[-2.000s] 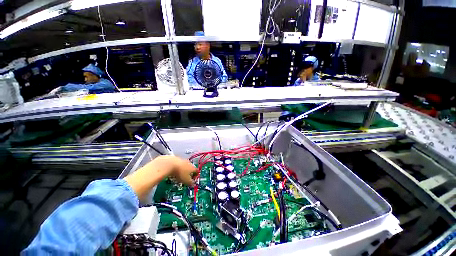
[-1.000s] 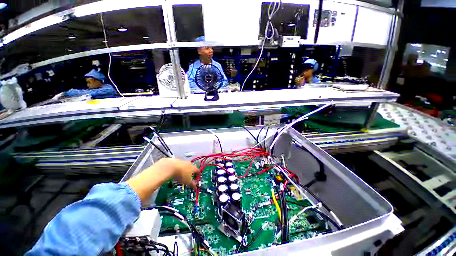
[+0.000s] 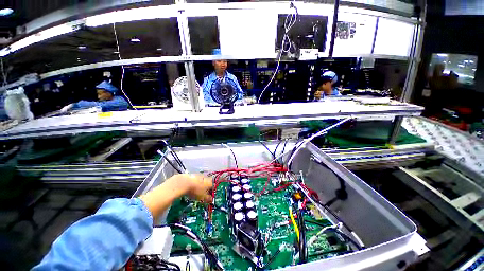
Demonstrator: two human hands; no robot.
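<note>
The large light-grey enclosure (image 3: 371,205) stands open in front of me. A green circuit board (image 3: 277,233) covers its floor, with a double row of white-topped capacitors (image 3: 243,199). My left hand (image 3: 199,187) reaches in over the board's left side, fingers down, beside red wires (image 3: 257,170). A red wire runs down from my fingertips; whether they pinch it is too small to tell. Black cables (image 3: 302,235) and a yellow wire (image 3: 294,220) lie right of the capacitors. My right hand is not in view.
A white part (image 3: 157,241) and dark wires are at the near left corner. Beyond the enclosure is a long white shelf (image 3: 255,114) with a dark fan (image 3: 224,93) and a white fan (image 3: 186,90). Several people in blue sit behind it. Roller track frames (image 3: 446,193) are at the right.
The whole scene sits slightly lower in the picture. My left hand stays at the same spot on the board's left side, by the red wires.
</note>
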